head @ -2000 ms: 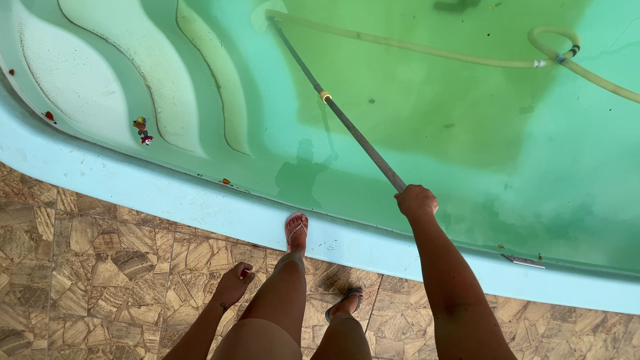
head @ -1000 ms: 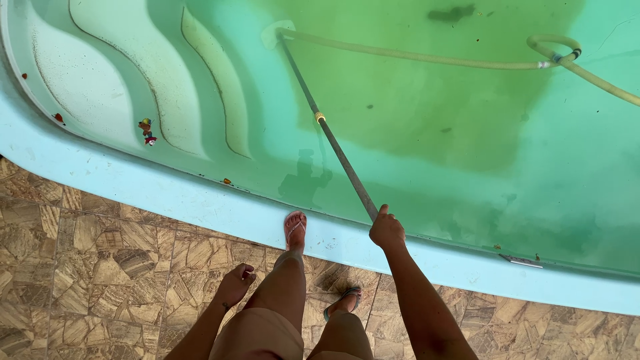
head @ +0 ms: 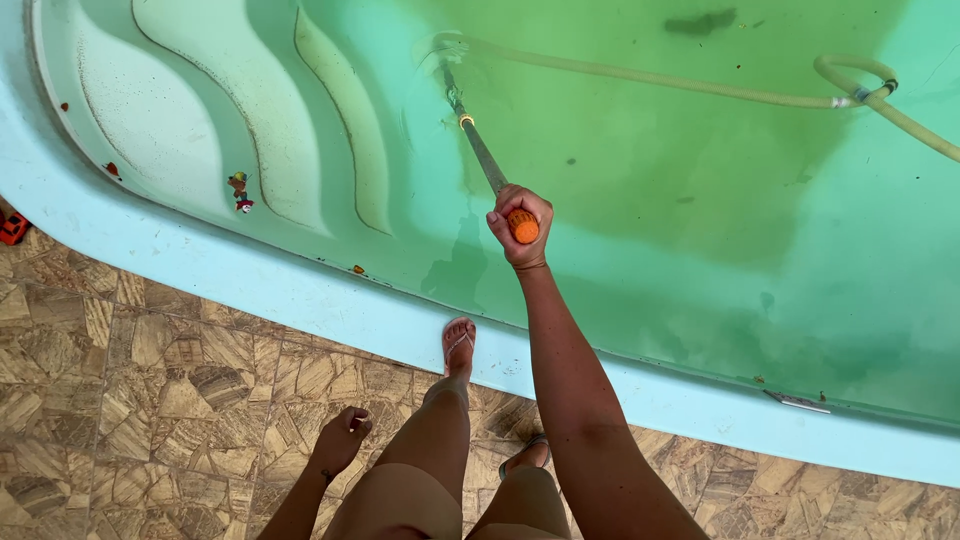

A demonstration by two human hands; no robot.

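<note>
My right hand (head: 523, 225) grips the end of a telescopic pole (head: 484, 157), with its orange end cap (head: 523, 226) showing in the fist. The pole slants down and away into the green pool water. Its far end meets a pale, blurred pool vacuum head (head: 442, 52) under the surface. A ribbed yellowish hose (head: 637, 73) runs from there to the right and loops over itself. My left hand (head: 341, 441) hangs beside my left thigh over the stone paving, fingers loosely curled, with nothing seen in it.
Curved pool steps (head: 150, 112) lie at the left, with small toy figures (head: 240, 192) floating over them. My left foot stands on the light blue pool rim (head: 300, 292). A red toy car (head: 13, 228) rests at the left edge. A skimmer opening (head: 796, 402) is at the right.
My right hand has moved farther out over the water, the pole now pointing its orange end up at the view. Ripples have appeared around the pole's lower part. My left hand stays by my thigh.
</note>
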